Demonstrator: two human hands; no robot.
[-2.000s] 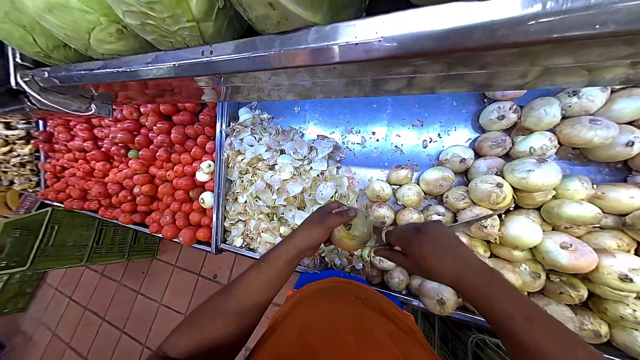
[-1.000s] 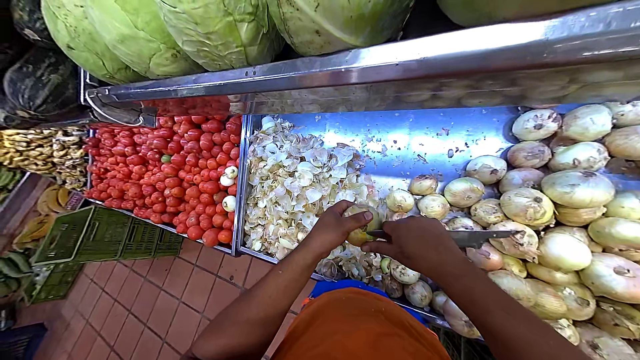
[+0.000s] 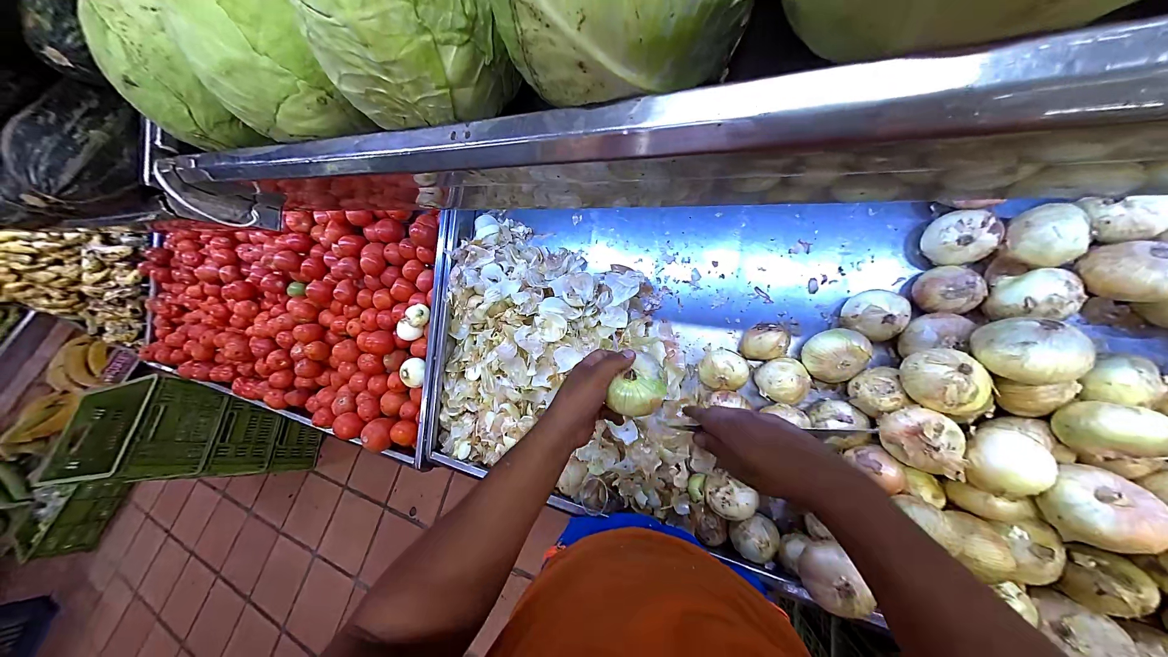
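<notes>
My left hand (image 3: pixel 589 392) holds a pale green-white onion (image 3: pixel 637 391) above a heap of loose papery onion skins (image 3: pixel 529 319). To its right, my right hand (image 3: pixel 753 447) is closed around a knife, whose thin blade (image 3: pixel 844 431) points right, away from the held onion. The knife's handle is hidden in the fingers. Small onions (image 3: pixel 724 370) lie just beyond the right hand, and larger unpeeled-looking onions (image 3: pixel 1031 350) are piled on the right side of the metal tray.
Red tomatoes (image 3: pixel 310 319) with several white onions fill the bin at left. A metal shelf edge (image 3: pixel 639 128) with cabbages (image 3: pixel 401 55) runs above the tray. Green plastic crates (image 3: pixel 182 429) stand on the tiled floor (image 3: pixel 319 511) at lower left.
My hands have moved apart; a second ago they were together at the onion. The held onion now shows more plainly in the left hand. The view has shifted somewhat.
</notes>
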